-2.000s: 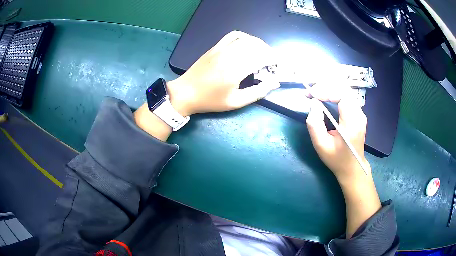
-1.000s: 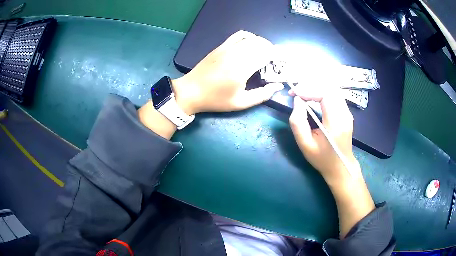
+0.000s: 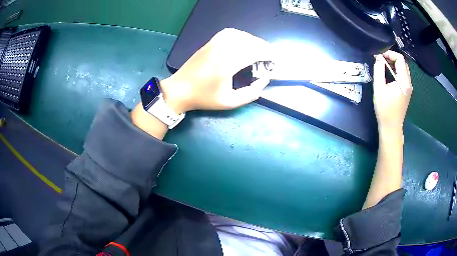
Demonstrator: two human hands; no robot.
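My left hand [image 3: 223, 70] grips the left end of a silver strip fixture [image 3: 346, 71] over the black work mat [image 3: 230, 20]. The strip's middle is washed out by white glare. A second silver bar [image 3: 346, 91] lies at an angle below the strip's right part. My right hand [image 3: 393, 95] is at the right edge of the mat, beyond the strip's right end. It holds a thin pale applicator stick [image 3: 395, 75] like a pen. The stick's tip is hard to make out near the dark microscope base.
The round black microscope head [image 3: 351, 30] hangs over the mat's back right. Another silver strip [image 3: 299, 7] lies at the back. A black gridded tray [image 3: 22, 65] is at far left. A small whitish oval lid [image 3: 431, 180] with a red mark lies on the green surface at right.
My right hand has moved right and away from the strip, with the stick still in it. The right part of the strip and the bar below are now uncovered. My left hand has shifted slightly left.
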